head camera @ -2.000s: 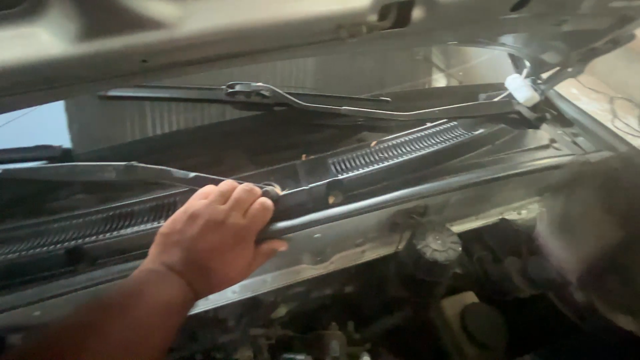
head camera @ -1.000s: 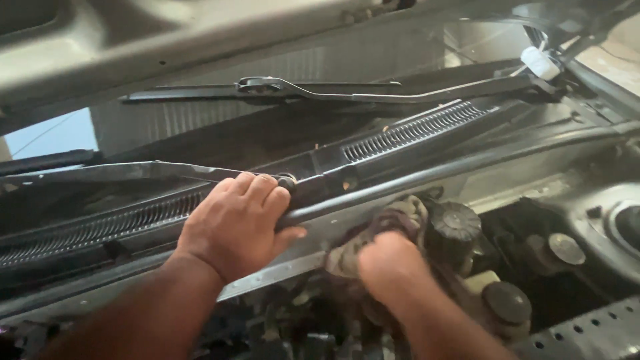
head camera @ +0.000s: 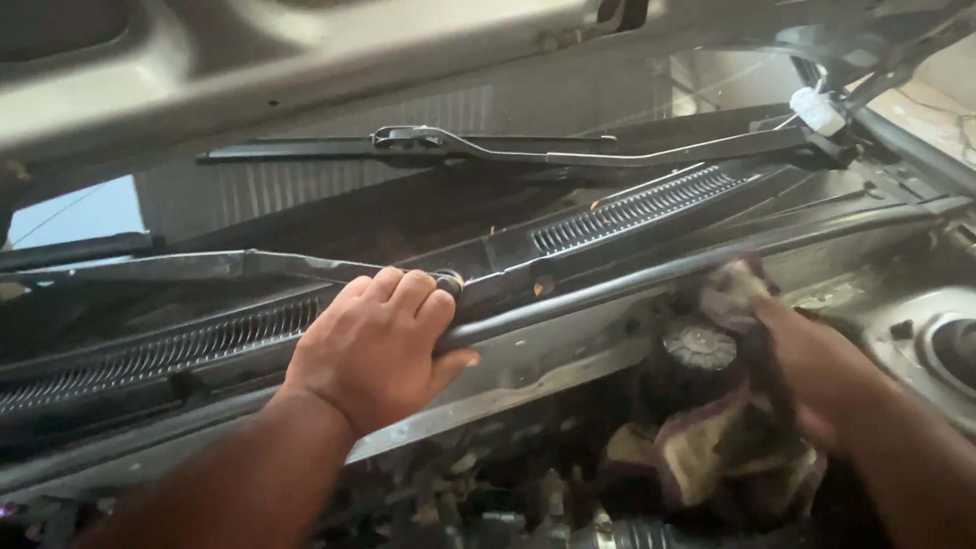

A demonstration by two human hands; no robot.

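My left hand [head camera: 374, 343] rests over the black rubber weatherstrip [head camera: 579, 293] at the rear edge of a car's engine bay, its fingers curled over the cowl edge beside the pivot of a wiper arm [head camera: 305, 264]. Whether the fingers grip the strip is hidden. My right hand [head camera: 808, 358] is shut on a dirty cloth [head camera: 709, 450], bunched against the metal firewall panel just under the strip and hanging down over the engine bay. A round reservoir cap [head camera: 699, 345] shows just left of the cloth.
The raised hood [head camera: 305, 69] spans the top. Another wiper arm [head camera: 610, 160] lies above the slotted cowl vent [head camera: 640, 210], with a white block [head camera: 816, 110] at its right end. A round strut mount [head camera: 957, 347] is at the right; hoses and engine parts fill the bottom.
My right hand, out of clear view two seconds ago, came in with the cloth and has moved right along the firewall since one second ago. My left hand stays by the wiper pivot.
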